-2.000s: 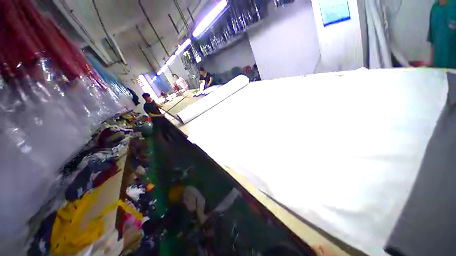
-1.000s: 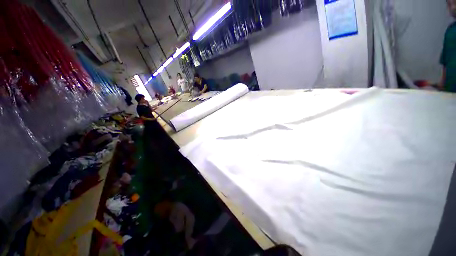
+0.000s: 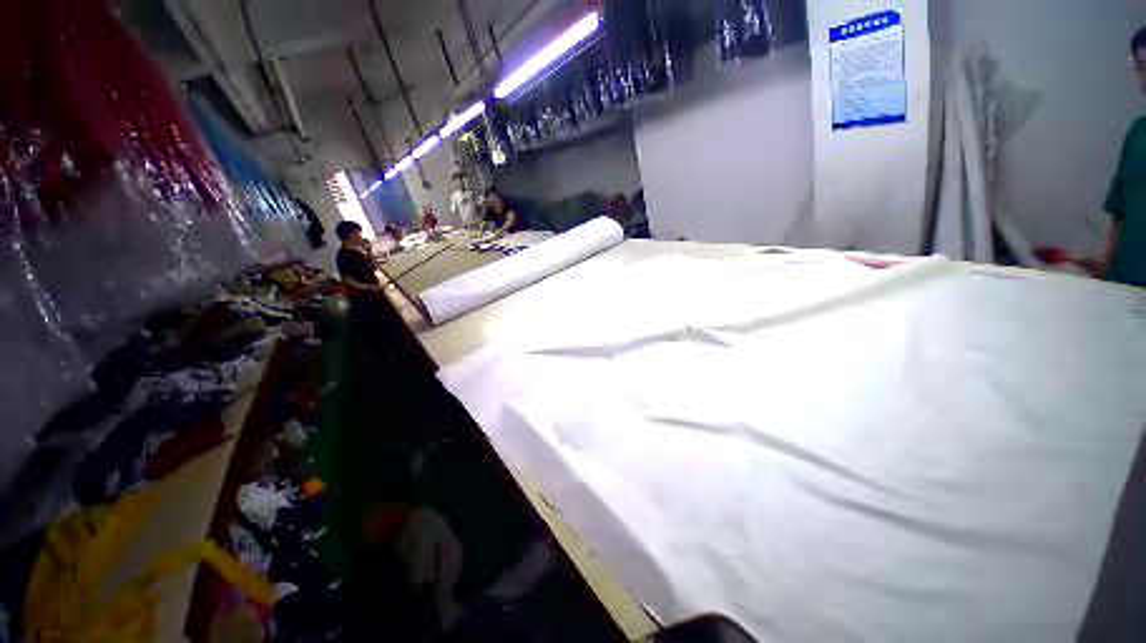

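A wide white sheet (image 3: 804,415) lies over the long table nearest me, with several creases across it. A thick white roll (image 3: 522,270) lies on the table beyond the sheet's far left end. A strip of dark grey cloth (image 3: 1122,565) shows at the lower right edge, beside the sheet. A dark rounded thing (image 3: 704,631) shows at the bottom edge; I cannot tell what it is. Neither of my hands is in view.
Cloth scraps (image 3: 151,389) are heaped along the left, below plastic-covered hanging garments (image 3: 113,138). A green floor strip (image 3: 346,415) runs beside the table (image 3: 572,546). A dark-shirted person (image 3: 357,261) stands at its far left. A green-clad person (image 3: 1127,207) stands at the right edge.
My view has shifted. The sheet, smoother two seconds ago, now shows creases. Less grey cloth shows at the right. The dark thing at the bottom edge remains.
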